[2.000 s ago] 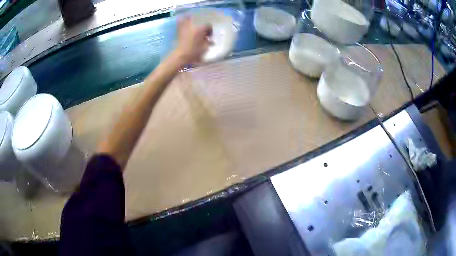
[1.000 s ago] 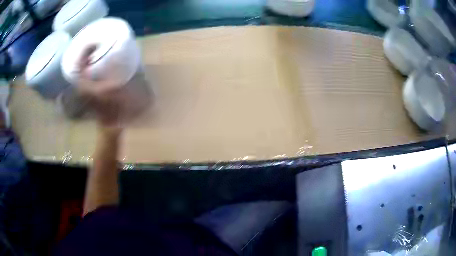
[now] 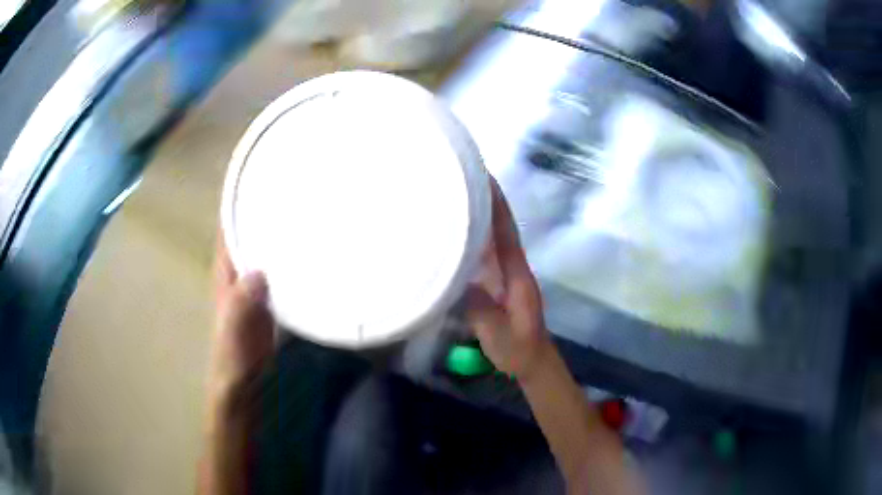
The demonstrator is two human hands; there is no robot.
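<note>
A white round housing (image 3: 358,208) with a flat top is held up close to the camera, its round face towards me. My left hand (image 3: 242,324) grips its lower left side, and my right hand (image 3: 508,300) grips its lower right side. Part of the fingers of both hands is hidden behind the housing. Something see-through shows just below the housing's lower right rim, blurred. The whole view is blurred by motion.
The metal press table (image 3: 571,218) is at the right, with a wrinkled pale protective sheet (image 3: 677,203) on it. Below are a green button (image 3: 469,361), a red button (image 3: 612,414) and another green one (image 3: 724,444). The cardboard-covered bench (image 3: 126,319) is at the left.
The view has swung right towards the press table. One hand was on a white unit at the bench's left end; now both hands hold a white housing up in front of me.
</note>
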